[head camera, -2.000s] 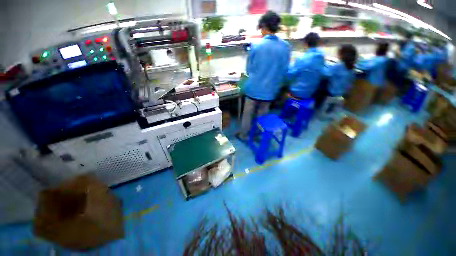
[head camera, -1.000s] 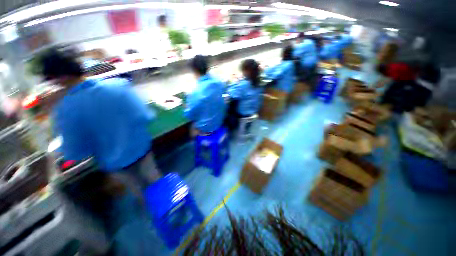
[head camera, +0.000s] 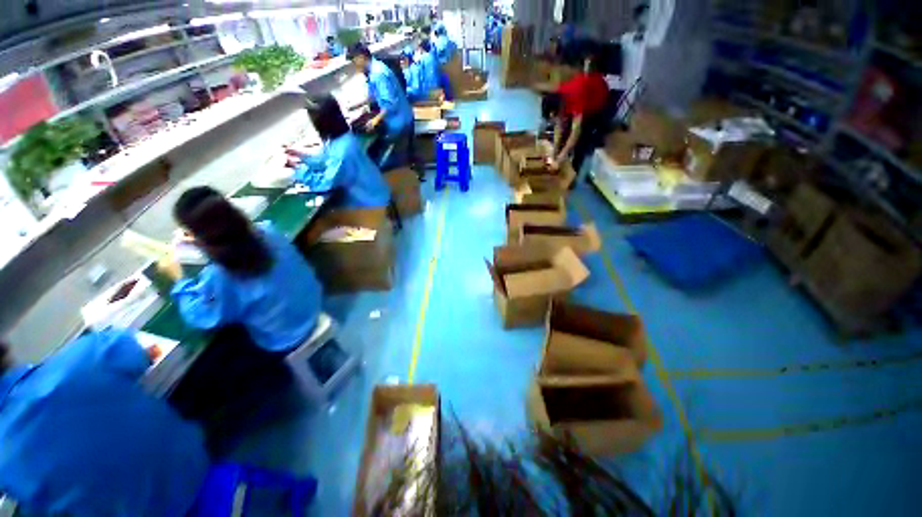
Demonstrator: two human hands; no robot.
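Neither of my hands is in the picture. Dark strands, which look like hair, cover part of the bottom edge. Nearest in front of me is an open carton [head camera: 402, 444] at the bottom centre, with pale and yellowish contents. To its right, two open cartons, the nearer one [head camera: 596, 414] and the one behind it [head camera: 594, 338], stand against each other on the blue floor. Another open carton with raised flaps [head camera: 531, 288] stands beyond them, and several more form a row going away from me.
Seated workers in blue coats [head camera: 258, 283] line the long bench [head camera: 278, 197] on the left. A blue stool [head camera: 453, 162] stands ahead. A person in red [head camera: 583, 96] bends over the carton row. A blue pallet-like platform [head camera: 693, 249] and loaded pallet [head camera: 647, 187] are on the right.
The view has swung right, away from the white machine and along the bench aisle. The carton row has shifted toward the centre and looks nearer. The person in red shows more clearly.
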